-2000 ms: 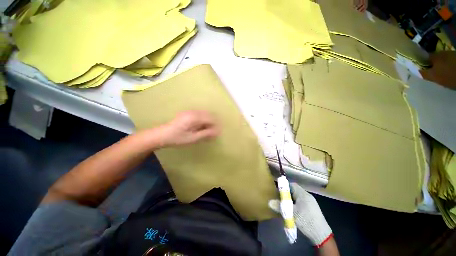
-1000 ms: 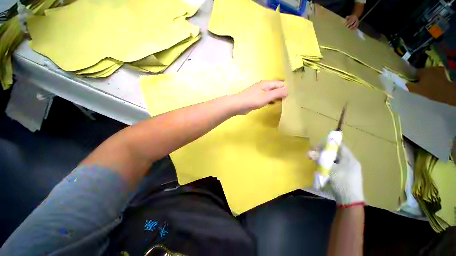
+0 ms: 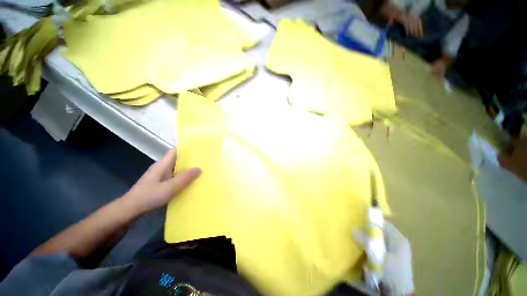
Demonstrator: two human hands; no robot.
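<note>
A cut panel, bright yellow face up with a glaring white patch, is held over the table's near edge. My bare left hand grips its left edge, thumb on top. My gloved right hand is at the panel's right edge, blurred, and is closed around the scissors. The handle is white and the dark blades point up to the panel's right margin. Whether the right fingers also pinch the panel is unclear.
Yellow stacks lie at the far left and far middle. The khaki stack lies at right, beside a grey sheet. A blue tray is on the far side. Another person's hand shows at top right. Bundles hang at left.
The panel, earlier khaki side up, now lies yellow side up. My left hand has moved left from the raised fold to the panel's left edge. My right hand has moved down with the scissors.
</note>
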